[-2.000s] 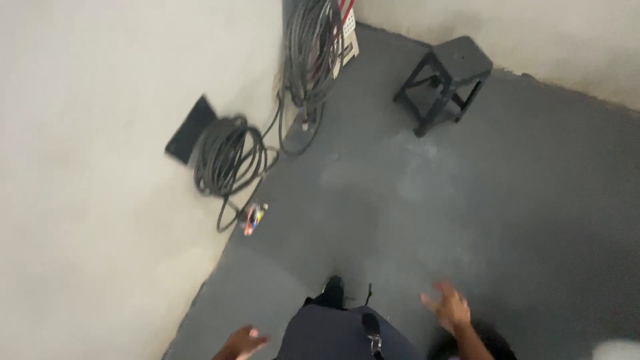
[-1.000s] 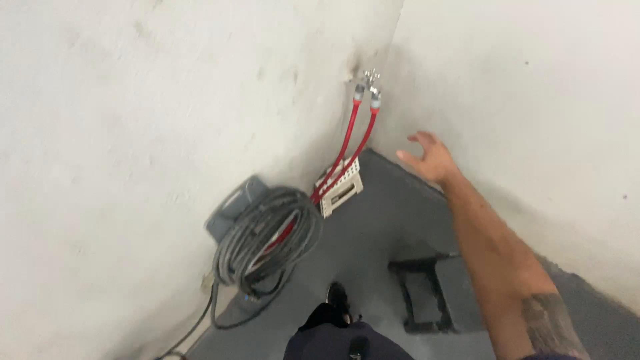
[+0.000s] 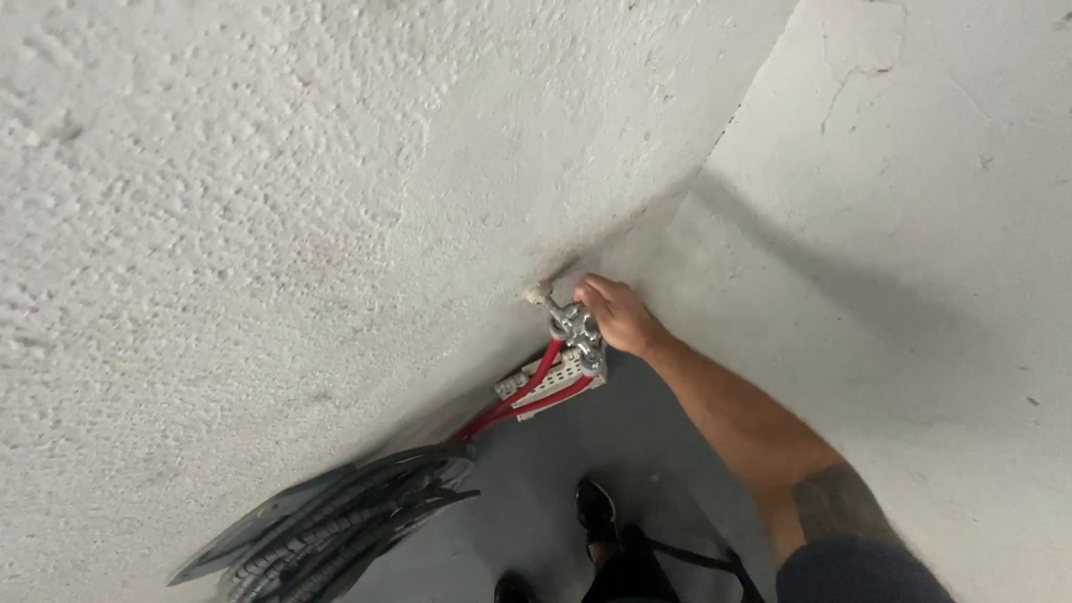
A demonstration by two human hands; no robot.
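My right hand point(image 3: 615, 314) is at a metal double-outlet tap point(image 3: 578, 325) that sticks out from the left wall near the corner. Its fingers are curled against the upper right side of the tap; whether they grip a handle is hidden. Two red hoses point(image 3: 544, 368) are joined to the tap's outlets and run down to the left. Behind them, low by the wall, is a cream perforated plastic basket or crate point(image 3: 557, 387). My left hand is out of view.
A coiled dark hose point(image 3: 335, 528) hangs on the left wall at the lower left. Rough white walls meet in the corner. My black shoes point(image 3: 595, 507) stand on the grey floor point(image 3: 536, 494), with part of a dark strap or stool edge point(image 3: 695, 557) to their right.
My right hand, held out short of the tap a second ago, is now at it. My left hand, visible two seconds ago, is gone from view. The view has moved closer to the tap.
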